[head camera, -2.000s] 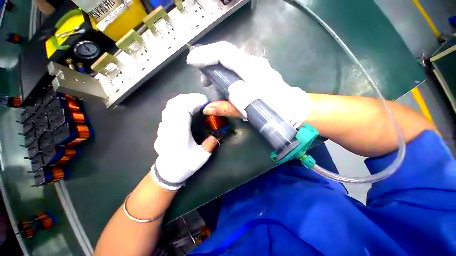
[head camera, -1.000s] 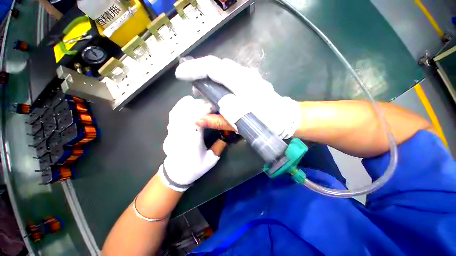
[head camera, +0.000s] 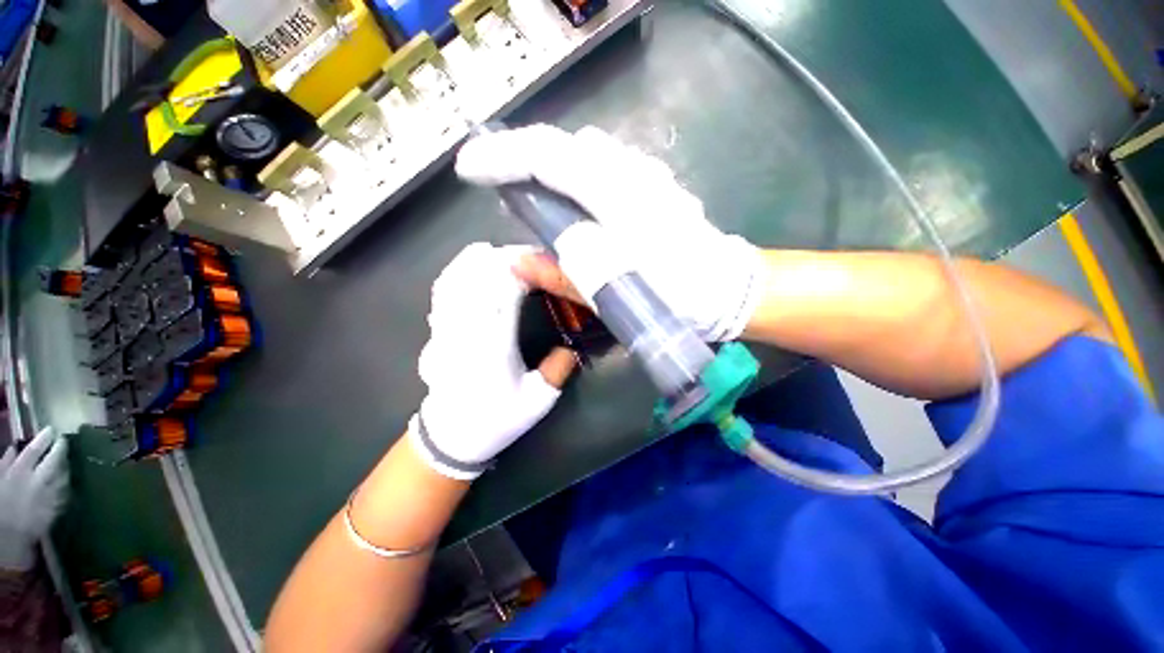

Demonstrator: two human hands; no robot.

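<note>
My left hand (head camera: 480, 357), in a white glove with bare thumb and fingertip, holds a coil component (head camera: 571, 319) with orange-copper winding above the bench. The syringe barrel partly hides the coil. My right hand (head camera: 651, 230), gloved in white, is closed around a thick grey dispensing syringe (head camera: 651, 334) with a pale band. The syringe lies diagonally, its narrow tip pointing up and left toward the fixture, away from the coil. A green adapter head (head camera: 717, 393) caps its rear end near my body. A clear air hose (head camera: 922, 204) runs from it and loops over my right forearm.
A pale metal fixture (head camera: 383, 166) with upright slots stands behind my hands. Yellow bin (head camera: 335, 66), round dial (head camera: 246, 135) and black box are beyond it. A block of coils (head camera: 160, 334) stands at left. Another person's gloved hand (head camera: 31, 491) is at the conveyor (head camera: 96, 491).
The syringe's rear end has moved left and slightly down, covering part of the coil. My left hand has shifted slightly right. Another person's gloved hand has appeared at the left edge.
</note>
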